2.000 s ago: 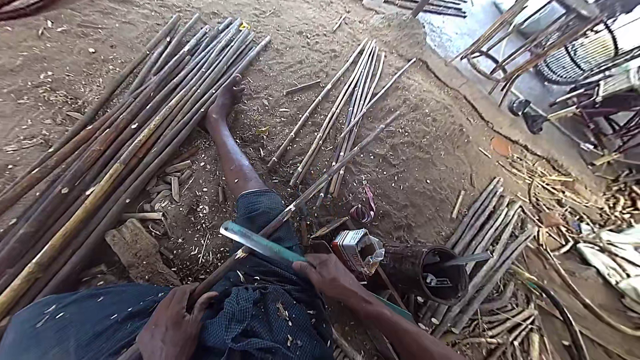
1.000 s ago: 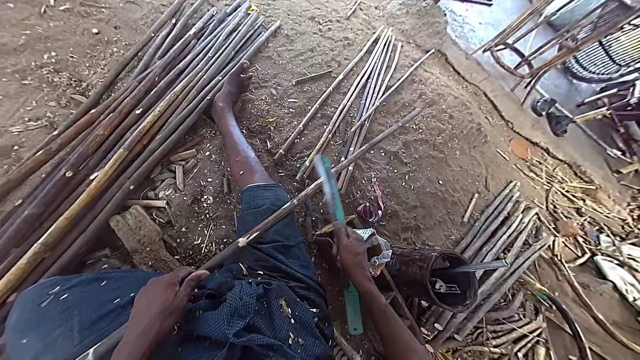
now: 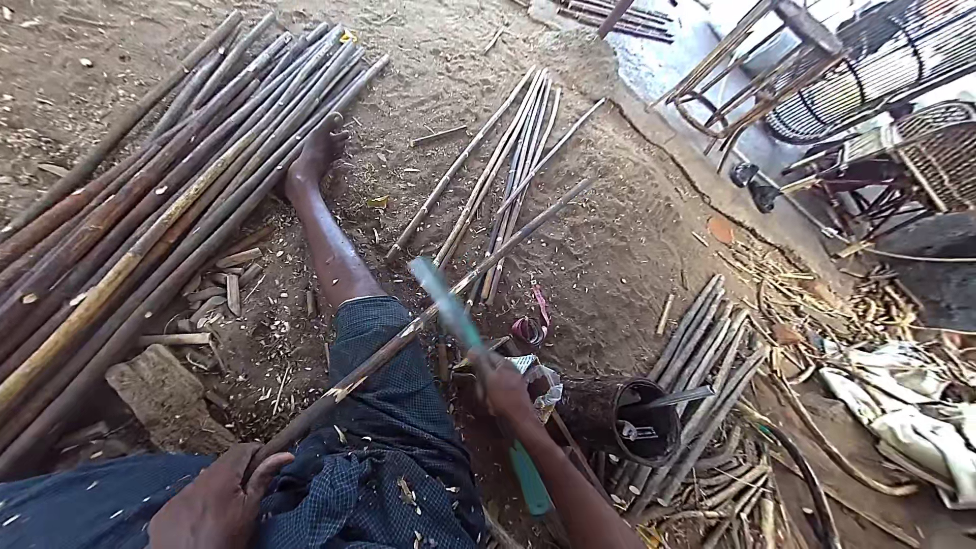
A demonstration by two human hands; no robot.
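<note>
My left hand [image 3: 221, 496], at the lower left, grips the near end of a long wooden pole [image 3: 393, 343] that slants over my thigh toward the upper right. Pale wood shows at a cut spot on the pole, beyond the hand. In my right hand [image 3: 499, 385] is a long flat green tool [image 3: 530, 480], perhaps a blade; its far part crosses the pole and is blurred. Its other end sticks out below my fist. Wood chips lie on the dark checked cloth [image 3: 374, 496] over my lap.
Many long poles [image 3: 175, 206] lie at the left beside my foot, near a wood block [image 3: 164, 396]. Thinner sticks [image 3: 488, 175] lie ahead. A dark cylindrical container [image 3: 648, 419] holding tools stands at my right, by short sticks [image 3: 701, 366]. Cane furniture [image 3: 862, 84] stands upper right.
The green tool, near my lap two seconds ago, has moved out along the pole with my right hand. One second ago it stood more upright. My left hand stays on the pole.
</note>
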